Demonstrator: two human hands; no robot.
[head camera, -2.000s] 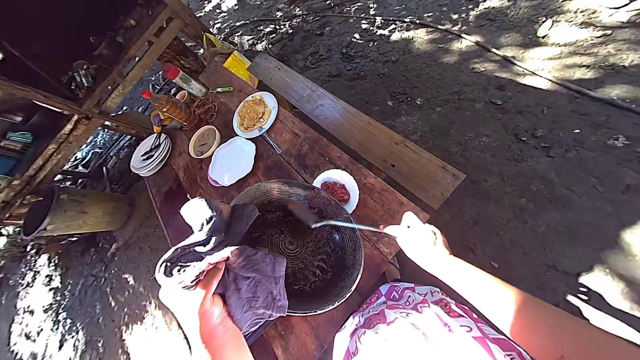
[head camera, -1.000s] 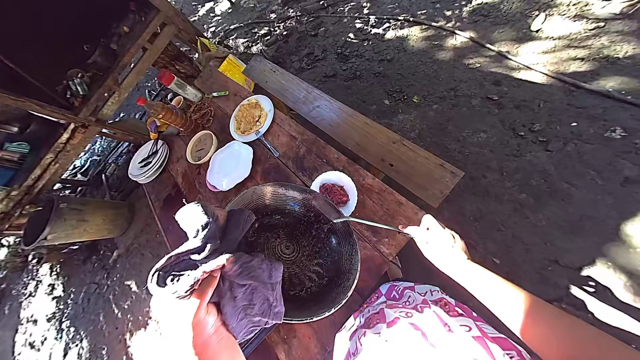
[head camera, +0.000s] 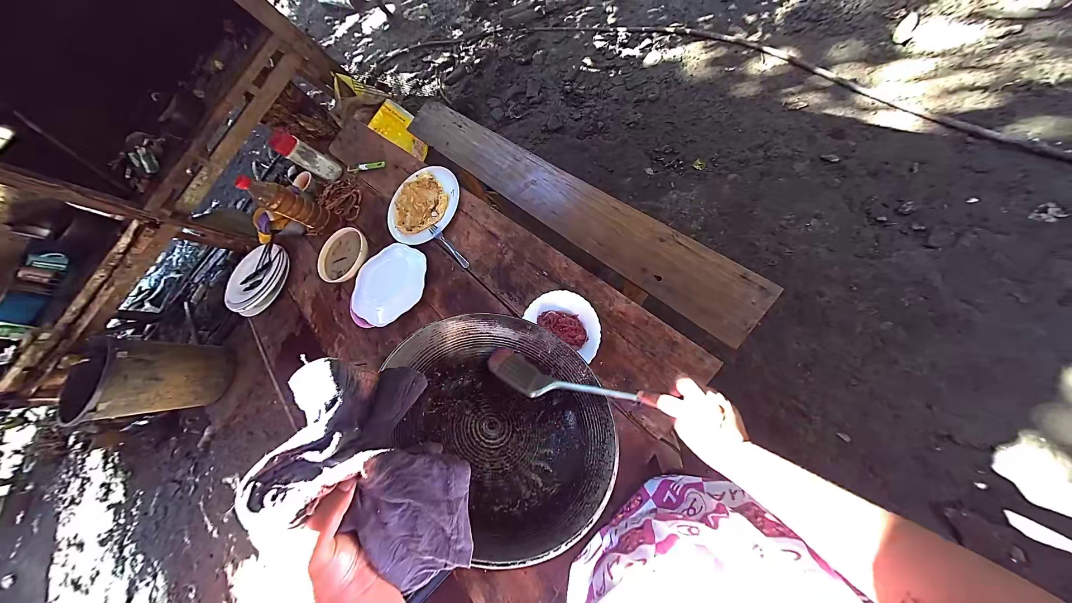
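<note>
A large dark wok (head camera: 502, 452) with ringed grooves stands on the wooden table. My right hand (head camera: 708, 419), at the wok's right, grips the handle of a metal spatula (head camera: 519, 373), whose blade is over the upper part of the wok. My left hand (head camera: 339, 544) clutches a bunched grey and dark cloth (head camera: 414, 511) against the wok's left rim. Beyond the wok is a white bowl (head camera: 586, 310) of reddish shredded food. An oval white dish (head camera: 389, 285) lies farther left, near a plate (head camera: 452, 197) holding a yellowish flat food and a fork (head camera: 452, 251).
Left of the table stands a cylindrical container (head camera: 167, 378). Stacked plates (head camera: 251, 306), a beige bowl (head camera: 343, 255), and bottles (head camera: 306, 155) are at the far left end. A wooden bench (head camera: 603, 213) runs along the far side. A wooden shelf frame (head camera: 243, 126) rises upper left.
The spatula has shifted over the wok: its blade was near the white bowl's edge a second ago and is now lower, inside the wok's outline. The left hand keeps hold of the cloth.
</note>
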